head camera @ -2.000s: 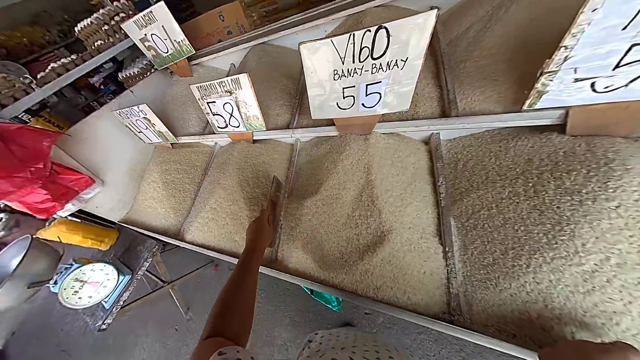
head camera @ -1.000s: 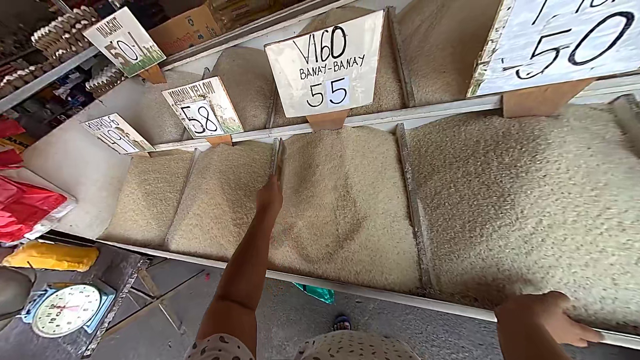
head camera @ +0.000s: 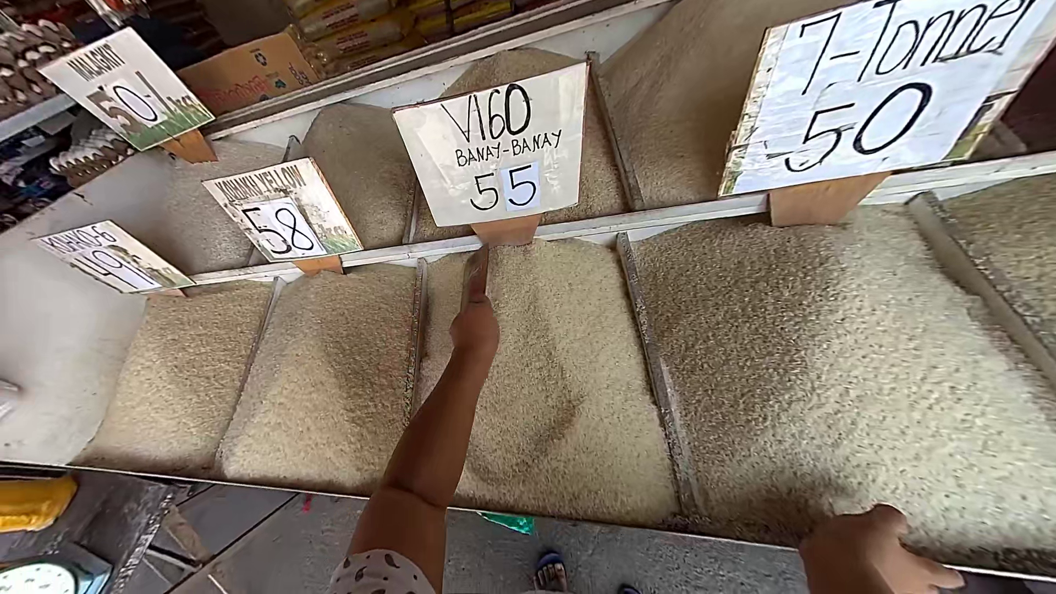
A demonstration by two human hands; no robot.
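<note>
My left hand point(head camera: 475, 325) is closed on a thin flat brown board point(head camera: 476, 272), held upright at the upper left of the rice point(head camera: 569, 355) in the middle bin, just below the sign point(head camera: 499, 144) marked 55. The board's lower part is hidden by the hand. A shallow furrow runs down that rice. At the lower right my right hand point(head camera: 879, 551) rests by the front rim of the wide bin of rice point(head camera: 808, 346) under the sign marked 50, fingers apart, with nothing visible in it; part of it is out of view.
Wooden dividers point(head camera: 652, 371) separate the bins. More price signs point(head camera: 283, 210) stand along the white ledge point(head camera: 693, 213), with a back row of rice bins point(head camera: 363, 165) behind. A dial scale point(head camera: 37, 577) and a yellow bundle point(head camera: 35, 503) are at the lower left.
My left hand with the board has moved from the divider left of the middle bin into that bin, up near its sign. The view has shifted closer to the bins.
</note>
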